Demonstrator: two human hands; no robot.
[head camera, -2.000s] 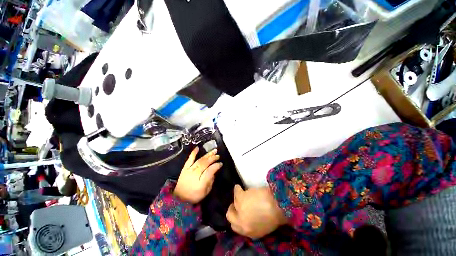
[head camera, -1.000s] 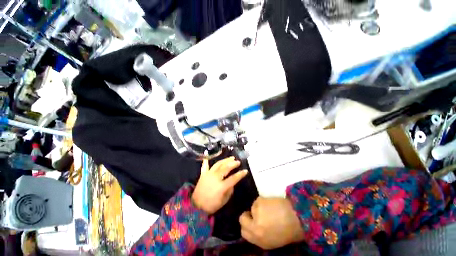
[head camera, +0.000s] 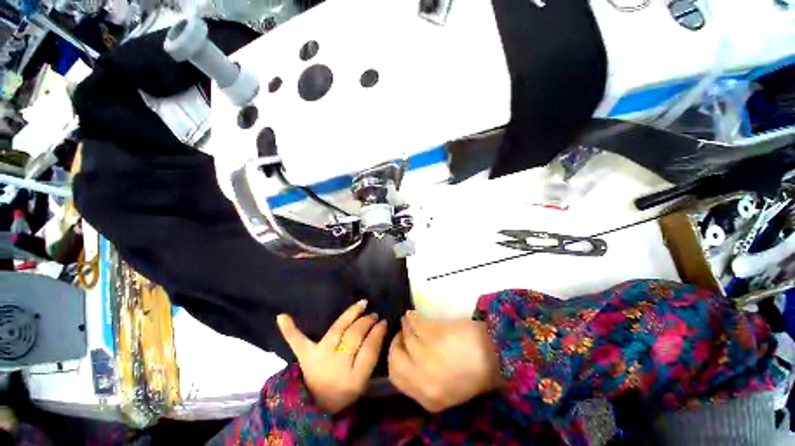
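Black trousers (head camera: 218, 253) lie on the white machine table, round the left side of the white sewing machine head (head camera: 418, 87) and under the presser foot (head camera: 380, 228). My left hand (head camera: 342, 355) lies on the cloth with its fingers spread, a little in front of the presser foot. My right hand (head camera: 443, 359) is curled, with thumb and fingertips pinching the right edge of the cloth. The needle itself cannot be made out. Dark thread snips (head camera: 553, 243) lie on the table right of the needle area.
A black cloth band (head camera: 551, 78) hangs over the machine head. A grey-white post (head camera: 209, 59) stands on its left end. A wooden parts tray (head camera: 690, 253) with white bobbins is at the right. Orange-handled scissors (head camera: 88, 268) and a grey box with a round grille (head camera: 39, 320) are at the left.
My left hand has moved back from the presser foot toward me and its fingers have spread. My right hand keeps its pinch on the cloth edge. The camera view has shifted and turned.
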